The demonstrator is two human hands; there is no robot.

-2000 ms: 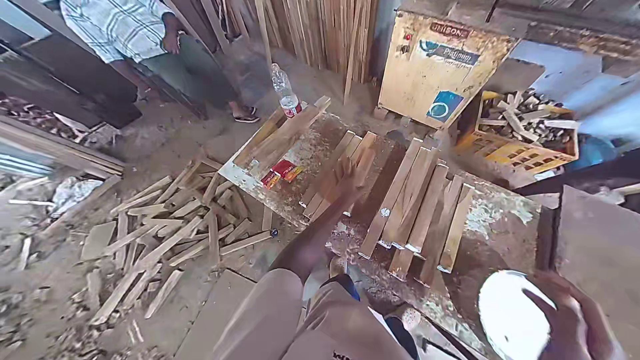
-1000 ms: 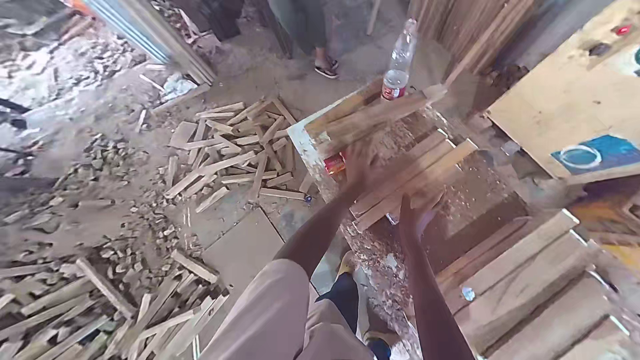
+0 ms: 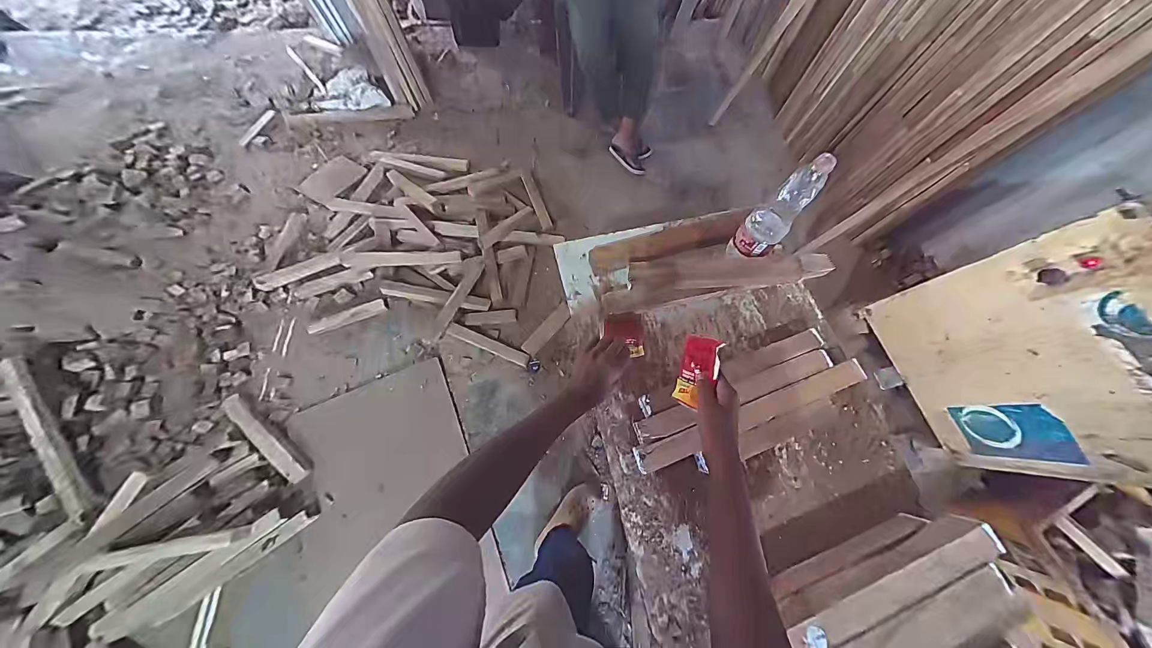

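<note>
My right hand (image 3: 717,396) holds a red and yellow packet (image 3: 698,367) upright over the worktable (image 3: 684,540). At the table's left edge, my left hand (image 3: 603,364) touches a second red and yellow packet (image 3: 634,337); whether its fingers grip it is unclear. Just right of my right hand lie several wooden strips (image 3: 774,387) side by side, some with whitish ends. Beyond my hands, thicker wooden boards (image 3: 711,273) lie across the table's far end, with a clear plastic bottle (image 3: 781,209) by them. More wooden strips (image 3: 909,585) rest at the near right.
Cut wood pieces (image 3: 441,243) are heaped on the floor left of the table, with more (image 3: 153,549) at lower left. A person (image 3: 621,81) stands beyond the table. Long boards (image 3: 954,99) lean at upper right, and a plywood box (image 3: 1017,351) stands to the right.
The round white thing by my right hand two seconds ago is gone from view. My right hand has moved from the wooden strips to a packet, now held up. The view has swung.
</note>
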